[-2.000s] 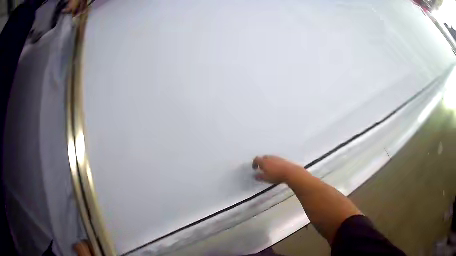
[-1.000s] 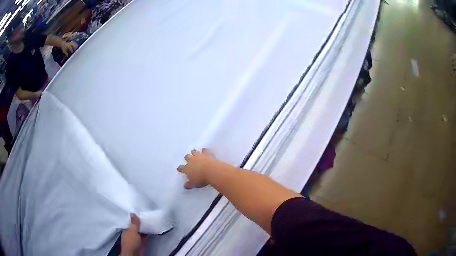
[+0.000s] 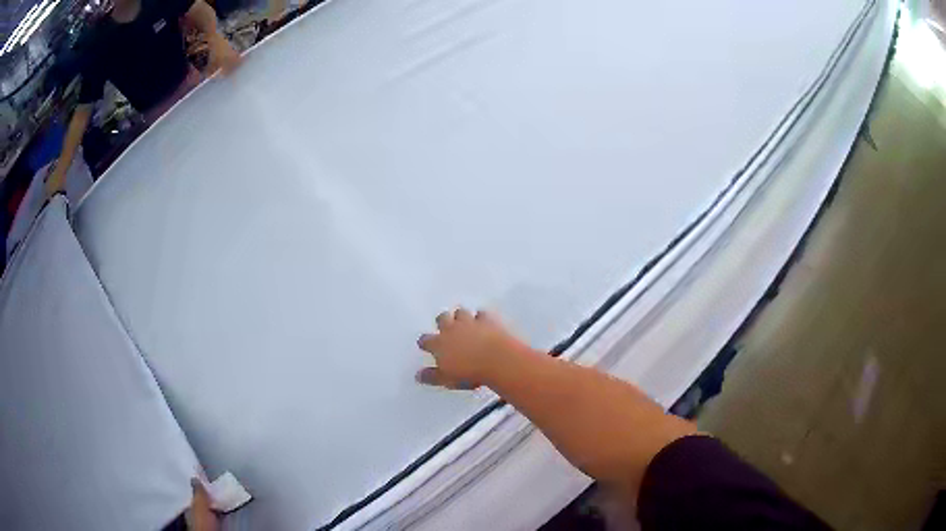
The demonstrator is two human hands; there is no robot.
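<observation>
The pale fabric ply (image 3: 342, 249) covers the table, with a faint crease running across it. Its dark ply edge (image 3: 622, 294) runs along the near side, above several stacked edges. My right hand (image 3: 462, 351) lies palm down on the ply, fingers spread, holding nothing. My left hand (image 3: 201, 508) is at the bottom left, mostly cut off by the frame's edge. It grips the folded fabric sheet (image 3: 83, 394) near its small turned-up corner (image 3: 228, 491). The sheet's far corner is at the other person's hand.
Another person (image 3: 135, 47) stands across the table at the upper left, one hand on the far table edge and one at the sheet's far corner. A tan floor (image 3: 830, 363) lies to the right. Dark cloth (image 3: 711, 379) shows under the near table edge.
The metal bar from the earliest frame is out of view. Since the middle frame, the held sheet lies flatter and further left. The other person appears closer. My right hand remains on the ply.
</observation>
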